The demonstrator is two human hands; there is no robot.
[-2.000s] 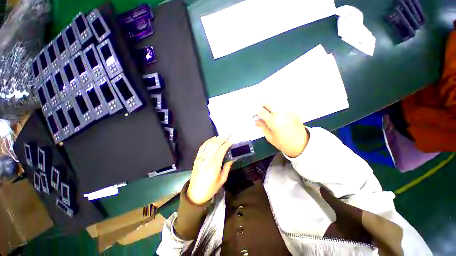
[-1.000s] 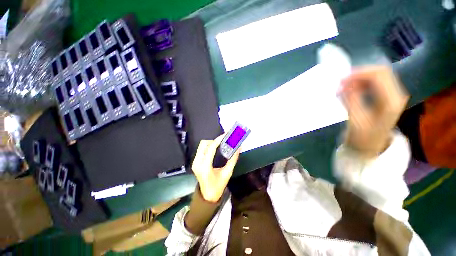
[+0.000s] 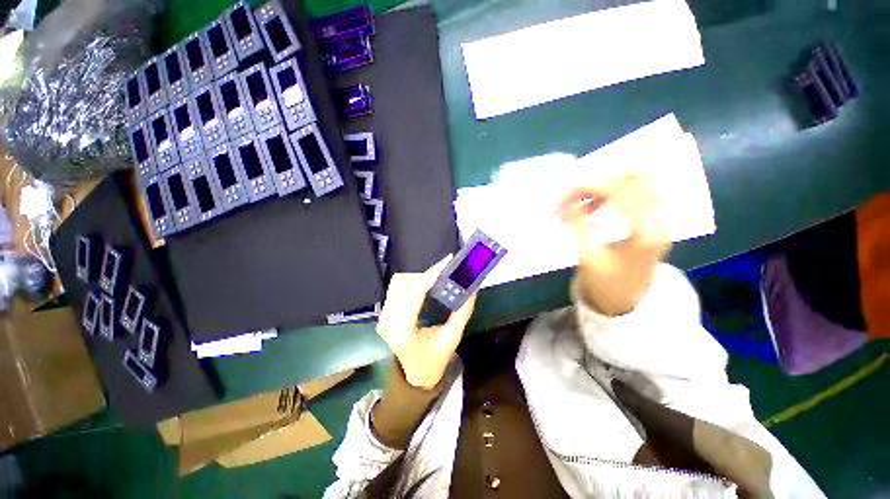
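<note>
My left hand (image 3: 422, 326) holds a grey-black handheld device (image 3: 469, 271) with a purple-shining screen, tilted, over the near edge of the bench. My right hand (image 3: 620, 234) is motion-blurred above the white sheets (image 3: 673, 180). A white wad, likely the wipe (image 3: 532, 173), shows beside its fingers over the sheets. The blur hides whether the fingers grip it. The fanned sheets lie under and beyond both hands.
Rows of devices (image 3: 229, 132) lie on black foam mats (image 3: 273, 258) at left. Loose frames (image 3: 130, 307) lie on the far-left mat. A white strip (image 3: 586, 54) lies farther back. Dark parts (image 3: 826, 83) stand at right. Clear plastic bags (image 3: 83, 88) are back left.
My left hand keeps holding the device, raised since the oldest frame. My right hand has come back left from near the wad's old place; the wad now lies nearer the device.
</note>
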